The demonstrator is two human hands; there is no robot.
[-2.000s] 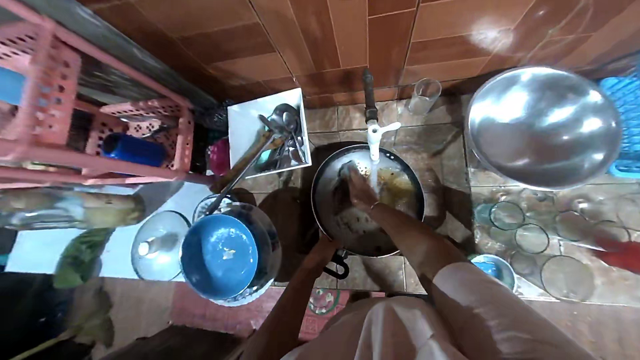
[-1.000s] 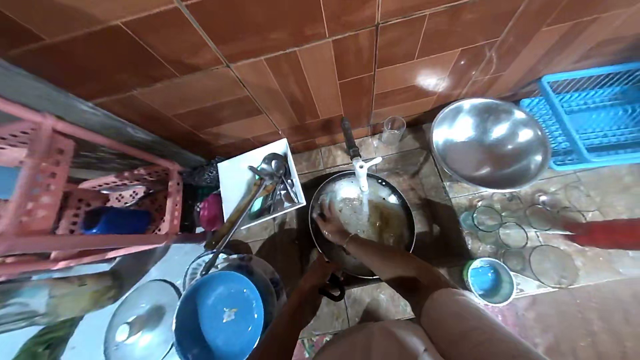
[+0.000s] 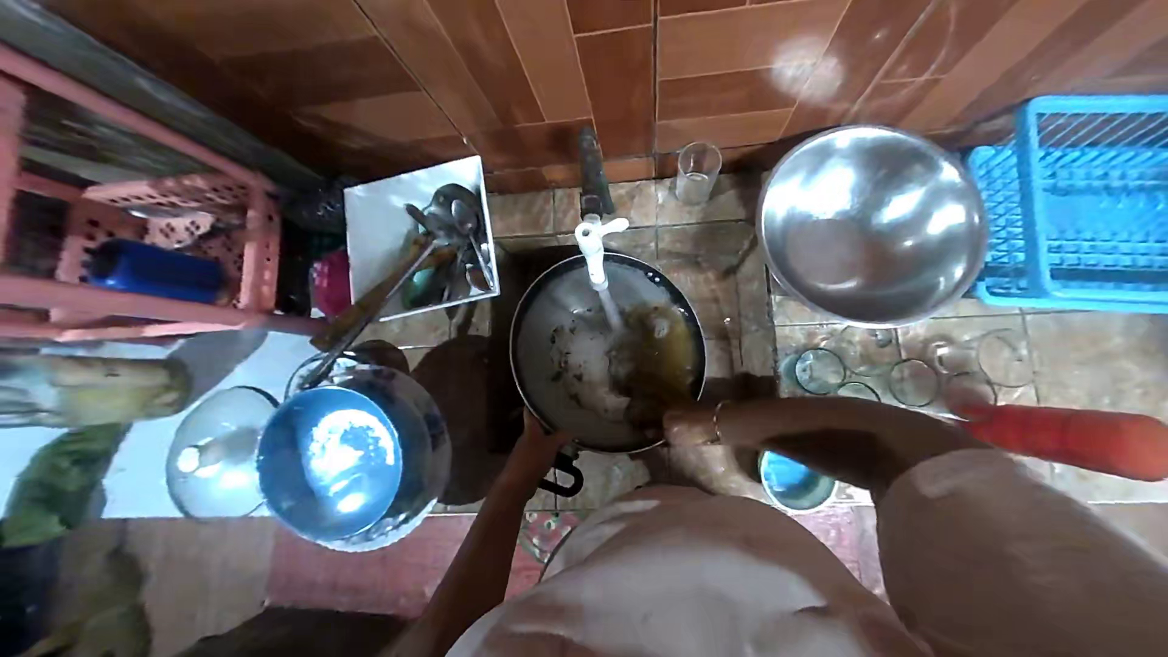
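Note:
A round dark-rimmed frying pan stands beneath a white plastic tap, and water runs from the tap into it. Murky, brownish water and dark bits lie in the pan. My left hand grips the pan's near-left rim, beside its black handle. At the near-right edge of the pan is my right hand, palm side down with a thin bracelet on the wrist; its fingers are dark and blurred, and whether they hold anything cannot be told.
A white container of ladles and spoons stands left of the tap, with a blue bowl nearer. To the right are a large steel bowl, several glasses, a blue dish rack and a red object. Pink shelving stands far left.
My right hand has moved from the middle of the pan to its near-right edge. My left hand stays by the handle side, and the water still runs.

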